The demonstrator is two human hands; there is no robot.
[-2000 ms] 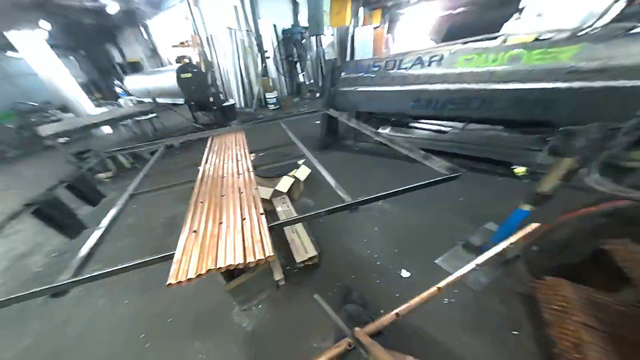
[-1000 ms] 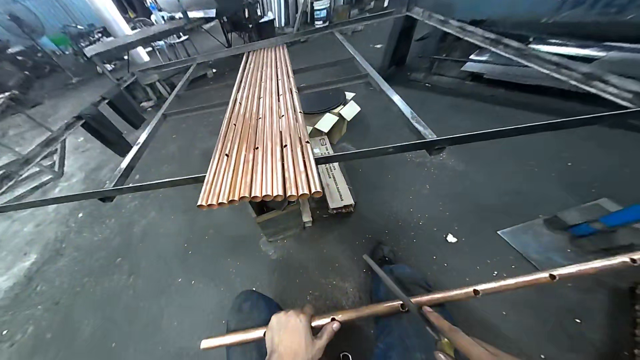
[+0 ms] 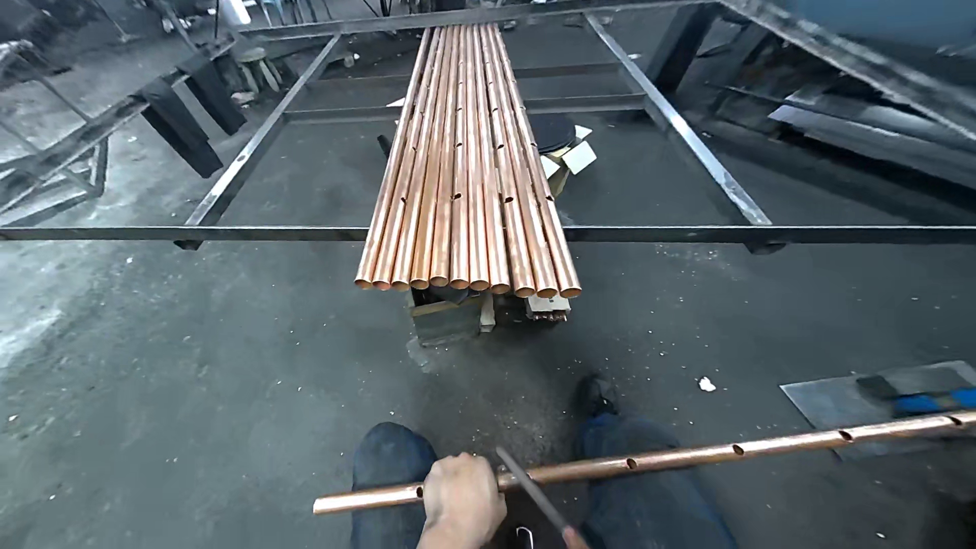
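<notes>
A copper pipe (image 3: 671,459) with a row of drilled holes lies across my knees, its near end at the lower left. My left hand (image 3: 461,492) is closed around it, between two of the holes. A metal file (image 3: 534,488) slants over the pipe just right of that hand, its tip pointing up and left. At the bottom edge, only the fingertips of my right hand (image 3: 573,538) show, at the file's lower end. Beyond my knees, several copper pipes (image 3: 465,168) lie side by side, some with holes.
A dark steel frame (image 3: 663,235) spans the floor around the row of pipes. Below their near ends stand a box (image 3: 448,322) and a small bundle (image 3: 547,307). On the right, a metal sheet (image 3: 827,396) lies with a blue object (image 3: 917,404) on it.
The view has swung down and toward the row of pipes. My left hand still grips the pipe, and the file has stayed across it. My right hand has mostly dropped out of view.
</notes>
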